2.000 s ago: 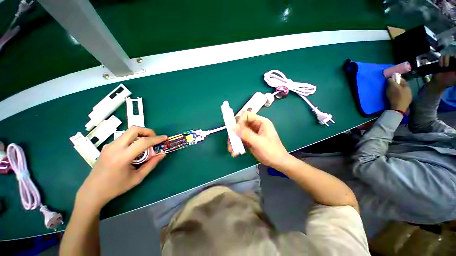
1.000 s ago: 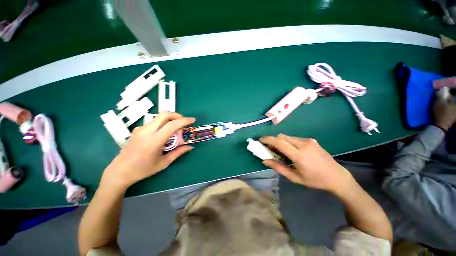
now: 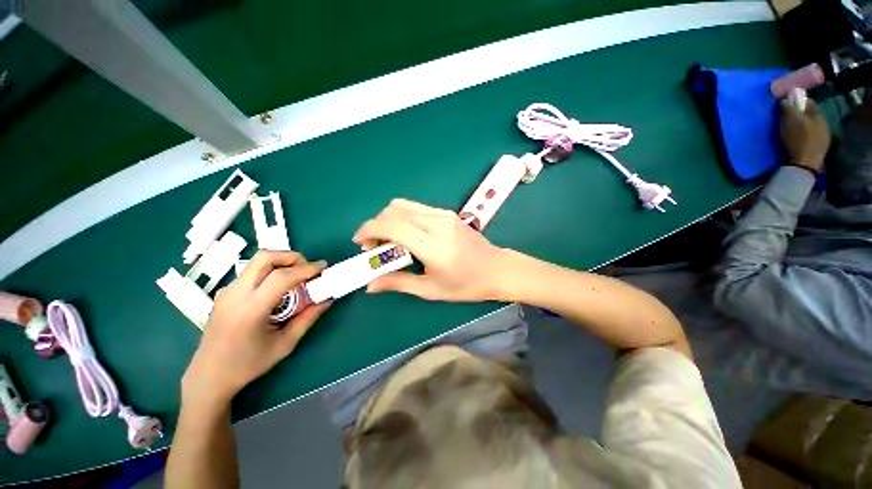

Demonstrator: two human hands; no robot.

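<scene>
My left hand (image 3: 250,320) holds the pink hair dryer head (image 3: 293,303) with its round grille. My right hand (image 3: 442,250) grips the far end of a white inner handle cover (image 3: 349,274), which lies over the stem. Coloured circuit board parts show through the cover's window by my right fingers. The pink handle sleeve (image 3: 493,196) lies on the bench beyond my right hand, with the tied power cord (image 3: 578,132) and plug (image 3: 655,195) past it. The lead between stem and sleeve is hidden by my right hand.
Several loose white covers (image 3: 220,218) lie beyond my left hand. Another unfinished dryer with a bundled cord (image 3: 84,361) lies at the far left. A white rail (image 3: 382,80) with a metal upright (image 3: 143,76) borders the bench. At right, a neighbour's hand (image 3: 805,134) is by a blue cloth (image 3: 751,124).
My right hand has brought the white cover from the bench's near side onto the stem, over the circuit board. My left hand still holds the dryer head. The camera view has shifted and tilted.
</scene>
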